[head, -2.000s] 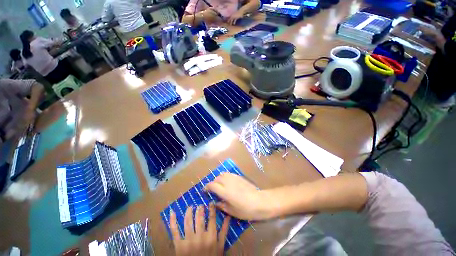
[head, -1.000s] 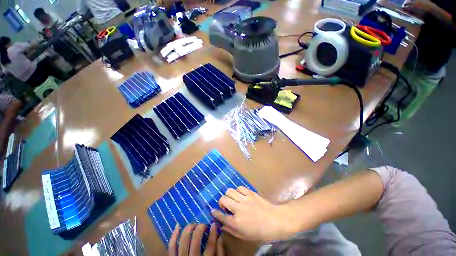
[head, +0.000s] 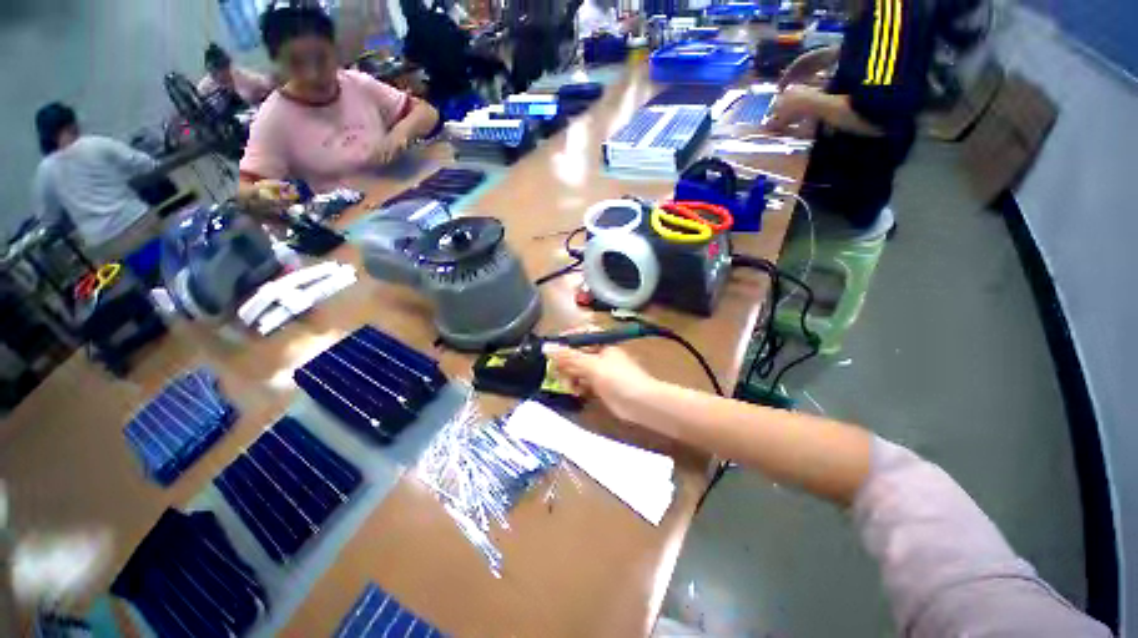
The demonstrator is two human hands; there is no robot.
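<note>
My right hand (head: 608,380) reaches across to the low black iron stand (head: 499,371); its fingertips are at the yellow sponge (head: 562,381), partly covering it. Whether the fingers pinch anything is too blurred to tell. The soldering iron (head: 602,335) lies just beyond my fingers, its cable running right. My left hand is out of the picture. The blue solar cell sheet (head: 384,616) shows only its top corner at the bottom edge. A messy heap of silver ribbon pieces (head: 481,467) lies nearer me than the stand, beside long white strips (head: 599,459).
Dark cell stacks (head: 290,484) and a lighter blue stack (head: 180,421) lie at left. The grey motor housing (head: 481,287) stands beyond the iron stand. The soldering station (head: 686,268) has white, yellow and red rings. People sit across the table; another person is at far right.
The view has swung right and up. My right hand has left the blue sheet and moved to the iron stand. My left hand has gone out of view.
</note>
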